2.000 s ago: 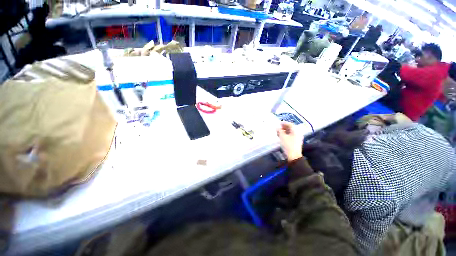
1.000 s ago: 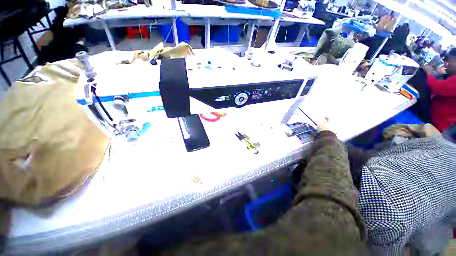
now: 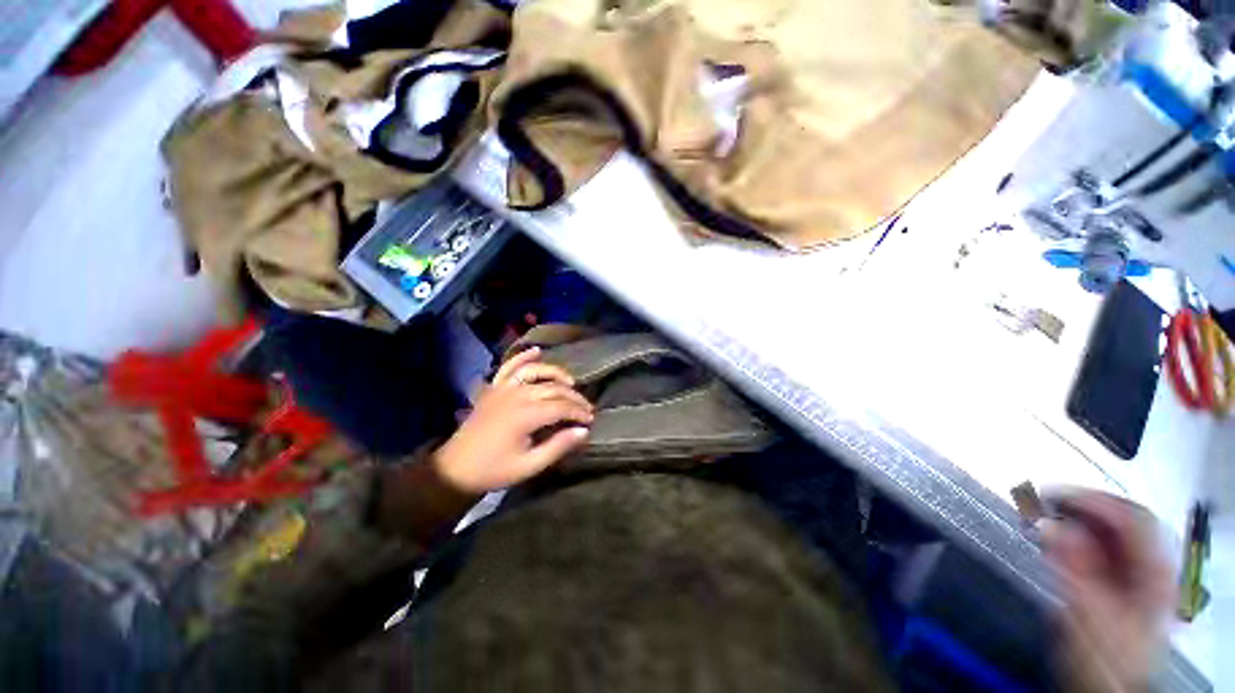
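Note:
A grey-brown waist bag point(image 3: 670, 413) with light stitching lies on my lap, its upper edge against the table side. My left hand point(image 3: 522, 422) rests on the bag's left end, fingers bent; whether it grips the bag cannot be told. My right hand point(image 3: 1111, 562) is blurred at the table's front edge on the right, near a small brown scrap point(image 3: 1027, 502); whether it holds anything cannot be told.
Tan cloth point(image 3: 840, 115) covers the table's far side. A drawer tray point(image 3: 431, 257) holds bobbins. A phone point(image 3: 1120, 368), scissors point(image 3: 1195, 359) and snips point(image 3: 1195, 562) lie right. A red stool point(image 3: 203, 406) stands left.
The view has swung left and down to my lap. My left hand and the bag have come into view. My right hand has moved back from the far right of the table to its front edge.

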